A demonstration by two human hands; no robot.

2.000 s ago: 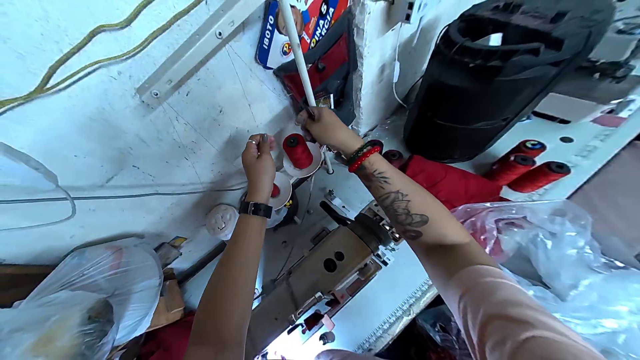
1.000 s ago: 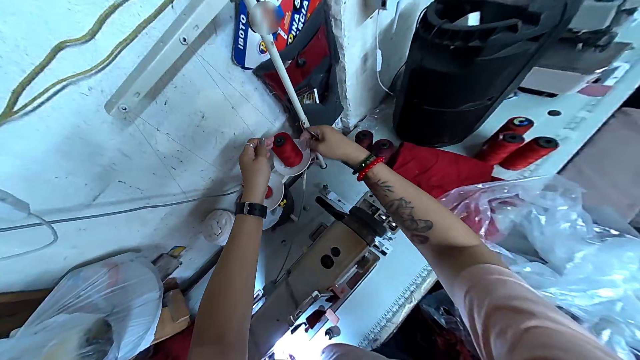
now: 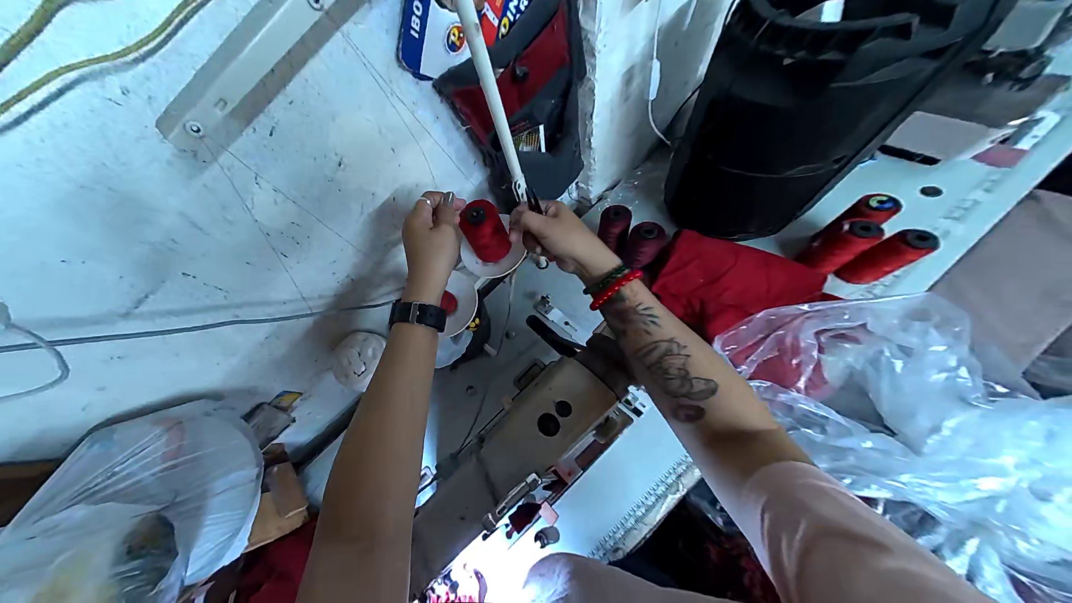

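A red thread cone (image 3: 487, 234) stands on a white round holder of the thread stand, between my hands. My left hand (image 3: 433, 239) is at its left side, with thumb and fingers pinched together; any thread between them is too fine to see. On the other side, my right hand (image 3: 553, 236) has its fingers closed around a small dark tool, perhaps thread snips, close to the white stand pole (image 3: 494, 100). A second white holder (image 3: 462, 306) with a red cone is partly hidden behind my left wrist. Below lies the sewing machine head (image 3: 519, 452).
Dark red cones (image 3: 643, 244) and red fabric (image 3: 729, 280) lie right of my right hand. Farther right are several red cones (image 3: 888, 255), a large black plastic container (image 3: 796, 126) and clear plastic bags (image 3: 921, 419). A filled plastic bag (image 3: 193, 477) sits lower left.
Two seconds ago my left hand was farther from the upper red cone; it is now right beside it. My right hand remains by the base of the pole.
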